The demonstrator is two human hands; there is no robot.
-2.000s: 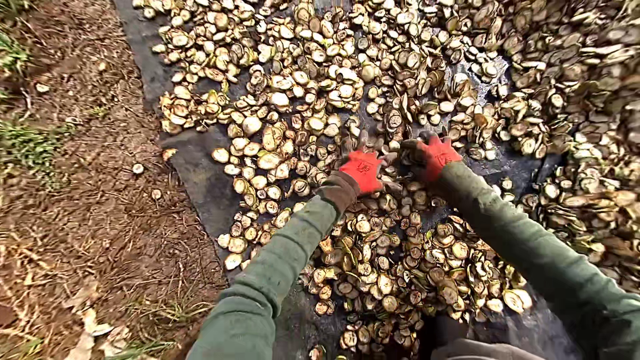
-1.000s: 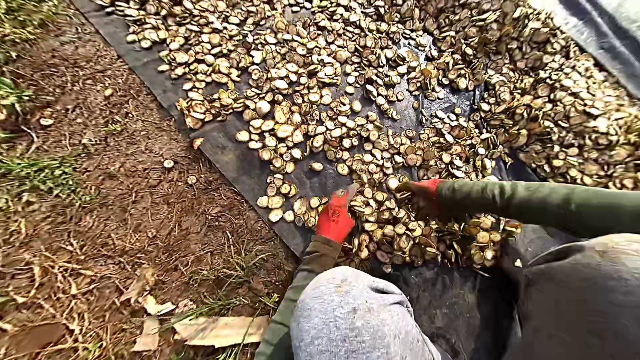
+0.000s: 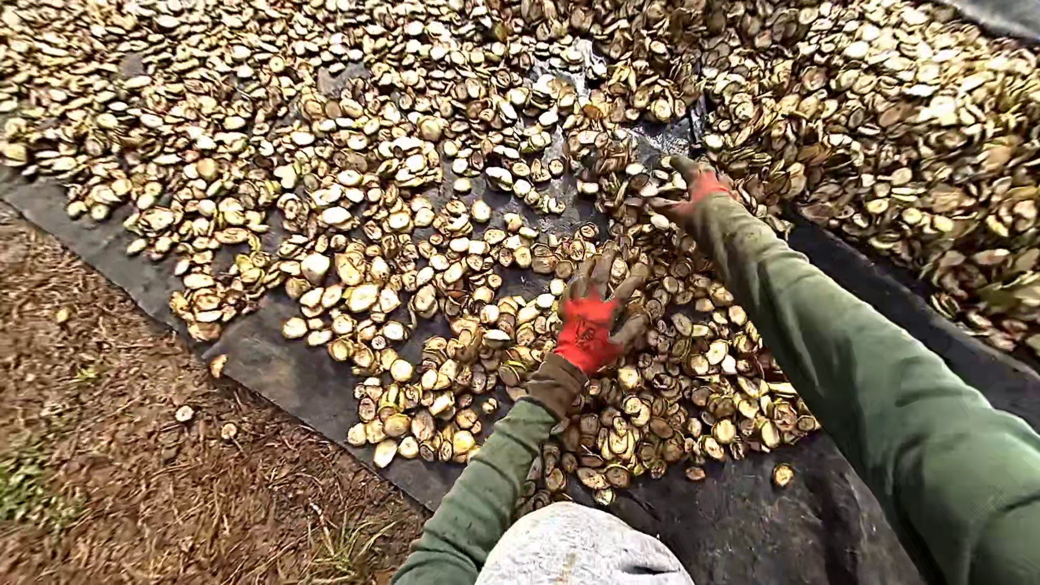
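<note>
Many round dried slices of a fruit or root (image 3: 357, 292), pale with brown rims, lie spread on a black ground sheet (image 3: 284, 366). My left hand (image 3: 597, 317), in a red glove with dark, dirty fingers, rests on the slices near the middle of the view, its fingers spread and gripping nothing that I can see. Farther up and to the right, my right hand (image 3: 699, 191) in a like glove reaches over the slices, thumb and fingers apart. Its palm side is hidden.
A thicker heap of slices (image 3: 918, 154) covers the right side, beyond a dark fold of the sheet. Bare soil with straw (image 3: 162, 487) borders the sheet at lower left, where a few slices lie. My knee in grey cloth (image 3: 581, 548) is at the bottom edge.
My hands, low over the slices and closer together a second ago, are now farther apart, with the right one reaching farther out. The view has shifted.
</note>
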